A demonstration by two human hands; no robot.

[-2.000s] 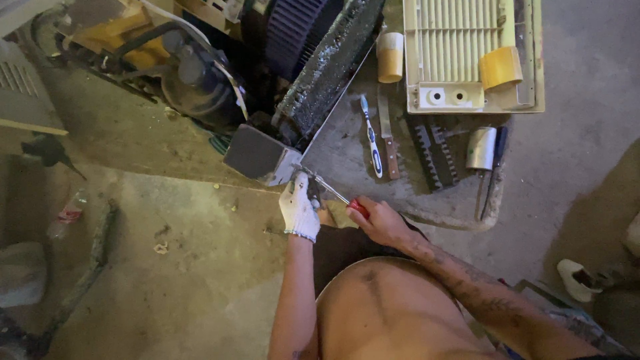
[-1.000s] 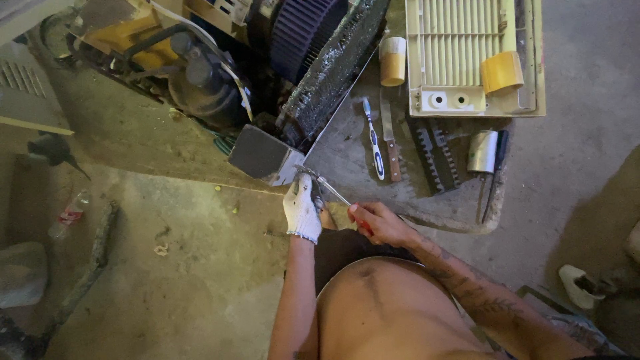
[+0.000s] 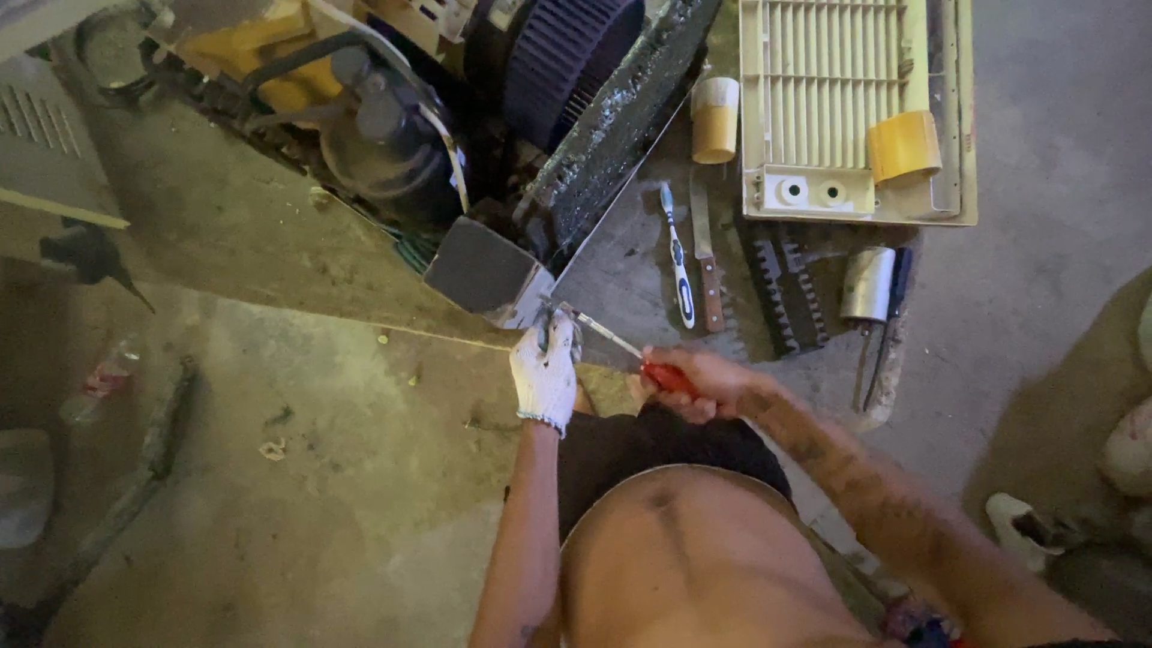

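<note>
My right hand [image 3: 697,382] is closed around the red handle of a screwdriver [image 3: 670,376]. Its metal shaft points up and left to my left hand [image 3: 545,369], which wears a white knit glove. The gloved fingers are at the lower corner of a grey metal box [image 3: 486,273] on an opened air conditioner unit; whether they grip a small part there cannot be told. Above the box are the dark compressor [image 3: 387,153], a finned coil [image 3: 621,126] and a blower wheel [image 3: 567,63]. The screwdriver's tip is hidden near the gloved fingers.
Right of the unit lie a toothbrush [image 3: 677,256], a wooden-handled knife [image 3: 709,279], dark toothed strips [image 3: 787,292] and a metal cylinder [image 3: 868,283]. A cream grille panel [image 3: 832,81] lies behind them, beside a roll of tape [image 3: 715,121]. A branch-like piece [image 3: 162,432] and a plastic bottle [image 3: 106,378] are at the left.
</note>
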